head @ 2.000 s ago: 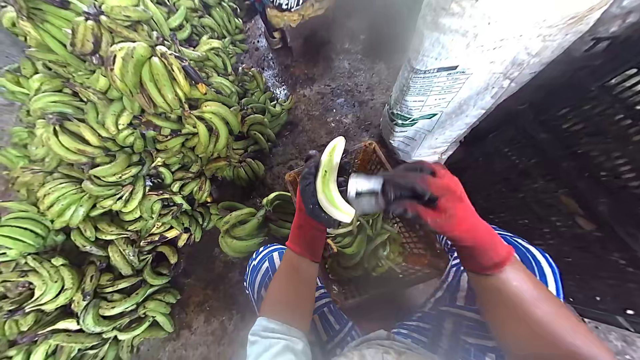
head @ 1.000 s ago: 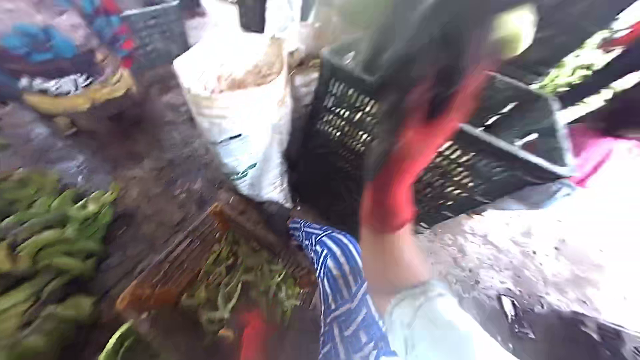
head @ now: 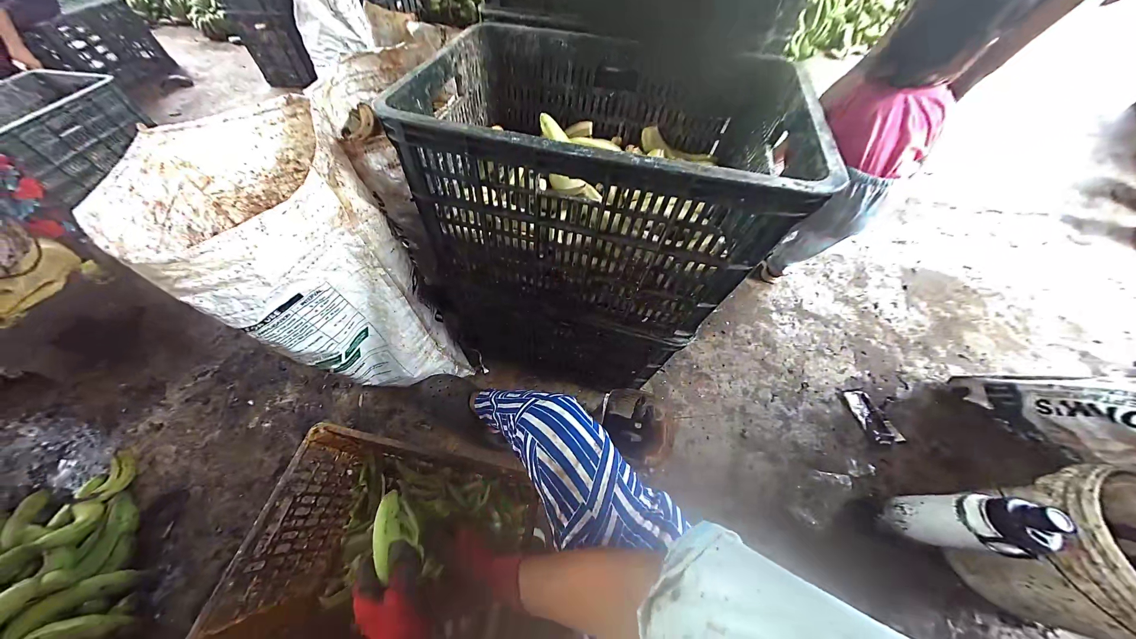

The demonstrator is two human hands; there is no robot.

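A green unpeeled plantain stands nearly upright in my left hand, which wears a red and black glove. Just to its right, my right hand in a red glove is blurred and dark; its fingers and anything in them cannot be made out. Both hands are over a brown plastic crate with green plantain peels inside. Beyond my striped trouser leg, pale peeled plantains lie in a tall black slatted crate.
A white woven sack stands left of the black crate. Green plantain bunches lie at lower left. At right are a bucket and a white and black cylindrical object. A person in pink is behind the crate.
The view has swung right to the black crate. My right hand, raised with a pale plantain near the crate one second ago, is down beside my left. A green plantain now shows in my left hand.
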